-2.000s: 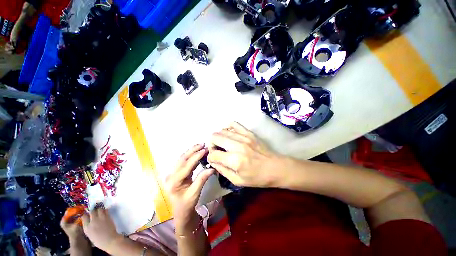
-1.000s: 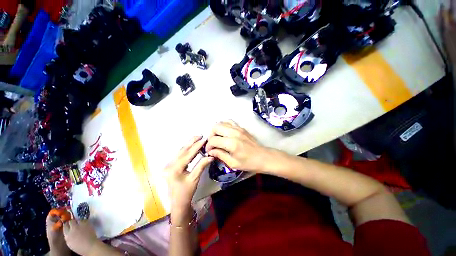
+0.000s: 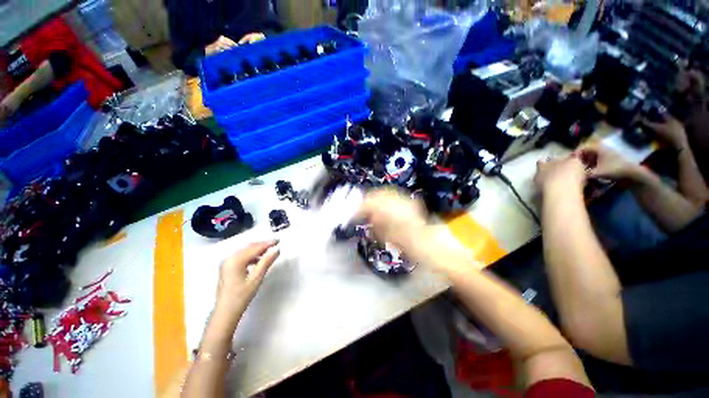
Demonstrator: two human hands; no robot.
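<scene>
My left hand [image 3: 242, 274] is above the white bench, thumb and fingertips close together; whether a small piece is between them is unclear. My right hand [image 3: 395, 221] is motion-blurred at the group of black housings, with a pale blur at its left; its grip cannot be made out. A black housing with a white disc [image 3: 385, 260] sits just below my right hand. More housings with white discs [image 3: 400, 162] stand behind it. A single black housing [image 3: 223, 218] lies to the left. Small camera modules [image 3: 278, 220] lie beside it, some in a cluster [image 3: 289, 193].
Blue trays [image 3: 288, 105] are stacked at the back, the top one holding black parts. A clear plastic bag [image 3: 420, 47] is beside them. Black parts [image 3: 70, 210] heap along the left. Red and white wire leads [image 3: 85, 322] lie front left. Another person's arms [image 3: 579, 249] are at right.
The view has lifted to show the trays and people. My hands have separated: the right has moved to the housings, the left stays at the left. The housing that was under them is no longer there.
</scene>
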